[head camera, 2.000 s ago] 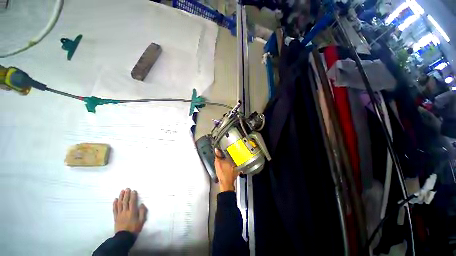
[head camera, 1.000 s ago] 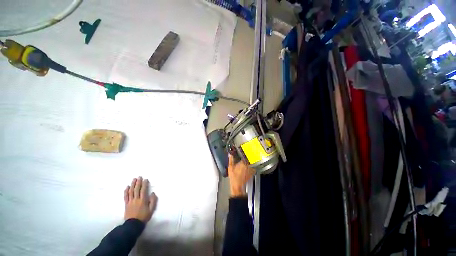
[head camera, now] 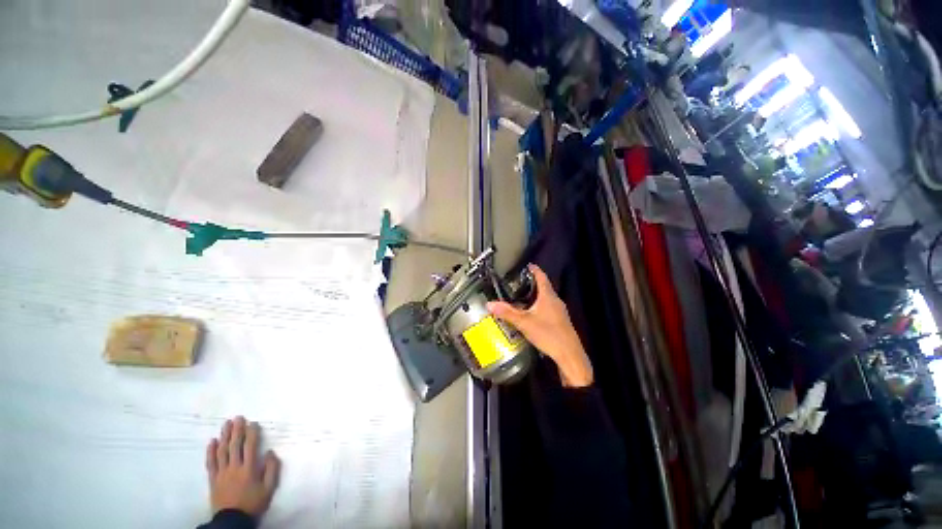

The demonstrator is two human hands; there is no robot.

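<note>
The cloth cutting machine [head camera: 480, 336], grey metal with a yellow band, stands at the table's right edge. Its dark base plate [head camera: 421, 351] lies beside the paper's edge. My right hand [head camera: 553, 325] holds the machine's upper right side, thumb on the motor. My left hand [head camera: 240, 470] lies flat with fingers spread on the white marker paper [head camera: 279, 382], holding nothing. A power cord [head camera: 320, 237] runs left from the machine past a green clamp [head camera: 389, 237] and a green lump [head camera: 207, 238] to a yellow and black connector [head camera: 41, 174].
A yellow-tan block weight [head camera: 154, 341] and a dark metal weight [head camera: 290, 150] lie on the paper. A pale supply cable [head camera: 191, 64] loops across the upper left, partly over another clamp [head camera: 126, 103]. A metal rail [head camera: 477, 186] runs along the table edge. Dark hanging cloth [head camera: 578, 227] is at right.
My right hand has moved from the machine's near lower side to its upper right side. The base plate shows more fully. My left hand stays flat on the paper. The view has shifted.
</note>
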